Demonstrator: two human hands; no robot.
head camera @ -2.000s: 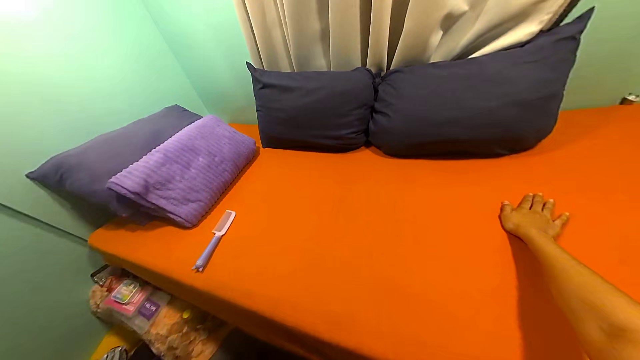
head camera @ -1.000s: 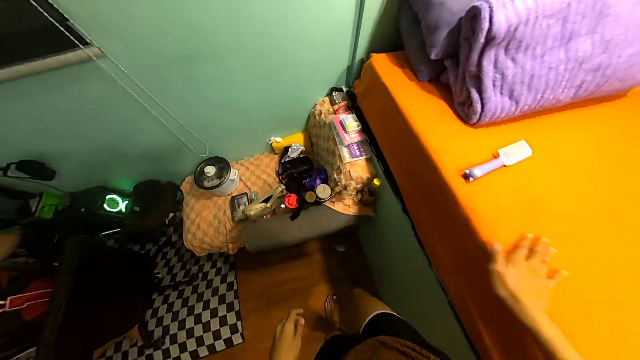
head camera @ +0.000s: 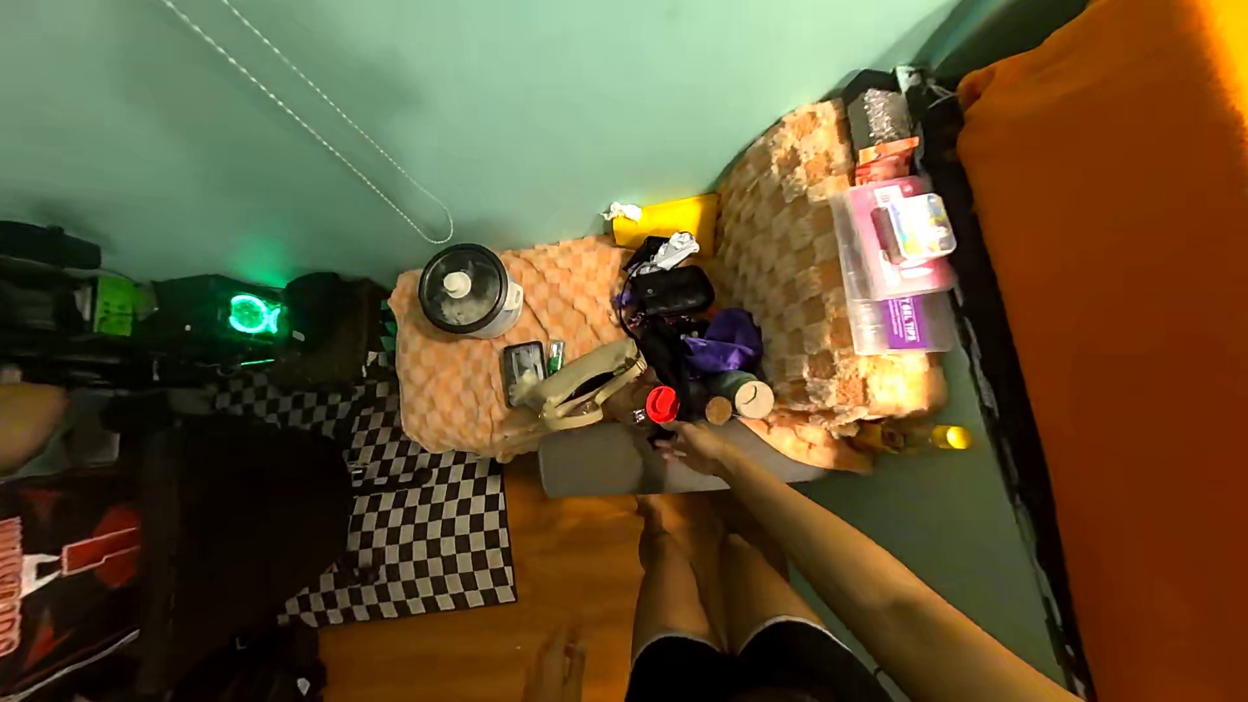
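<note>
My right hand point(head camera: 694, 447) reaches to the front edge of a seat covered with a peach checked plush blanket point(head camera: 439, 390). Its fingers are apart beside a red-topped container point(head camera: 662, 404), and whether they touch it I cannot tell. A brown round lid point(head camera: 719, 410) and a cream-lidded bottle point(head camera: 754, 399) stand just right of that. Behind lie a purple cloth point(head camera: 726, 341), a black case point(head camera: 675, 291) and a beige bag point(head camera: 585, 385). My left hand point(head camera: 556, 671) hangs low over the wooden floor, partly cut off by the frame, with nothing visible in it.
A rice cooker point(head camera: 468, 291) sits at the seat's left. Clear plastic boxes point(head camera: 897, 263) rest on its right arm, near the orange-covered bed point(head camera: 1102, 341). A checkered mat point(head camera: 429, 546) lies on the floor. At the far left edge shows part of another person's arm point(head camera: 27, 419).
The view has swung left and down from the bed to the seat. My right hand has left the orange sheet and is now at the seat's front edge.
</note>
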